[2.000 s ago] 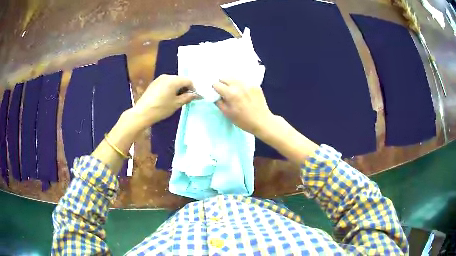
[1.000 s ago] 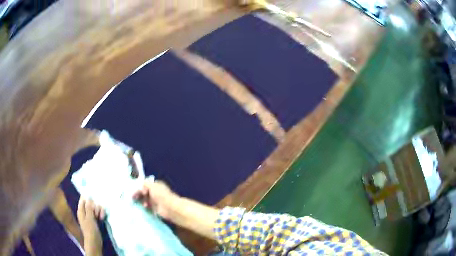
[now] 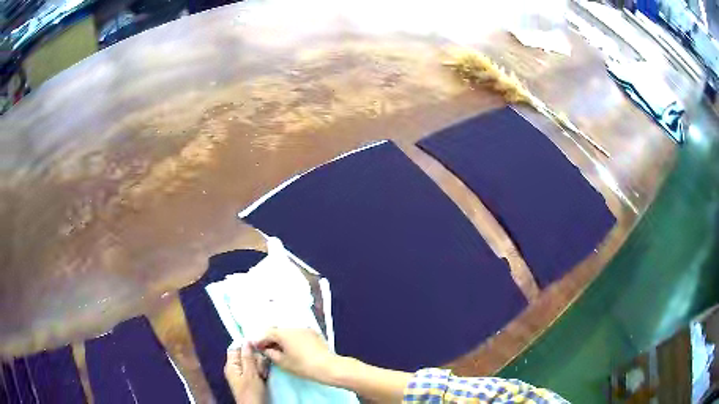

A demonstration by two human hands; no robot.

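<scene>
A white and pale-blue bundle (image 3: 272, 296) lies folded at the lower middle, over part of a dark navy panel (image 3: 206, 304). My left hand (image 3: 246, 371) and my right hand (image 3: 299, 353) are close together and pinch the bundle's near part between their fingers. The left hand is partly cut off by the bottom edge. A broad navy panel (image 3: 386, 260) with a thin white edge lies just right of the bundle. The lower end of the bundle is out of the picture.
Another navy panel (image 3: 524, 189) lies to the right. Narrower navy pieces (image 3: 130, 359) lie at the lower left. A straw brush (image 3: 493, 75) lies at the back of the brown table (image 3: 158, 181). The green floor (image 3: 583, 335) and a brown box-like object (image 3: 670, 367) show at the right.
The view has swung to the right and then lifted, showing more of the table's far side. Both hands stay on the bundle, now low in the picture.
</scene>
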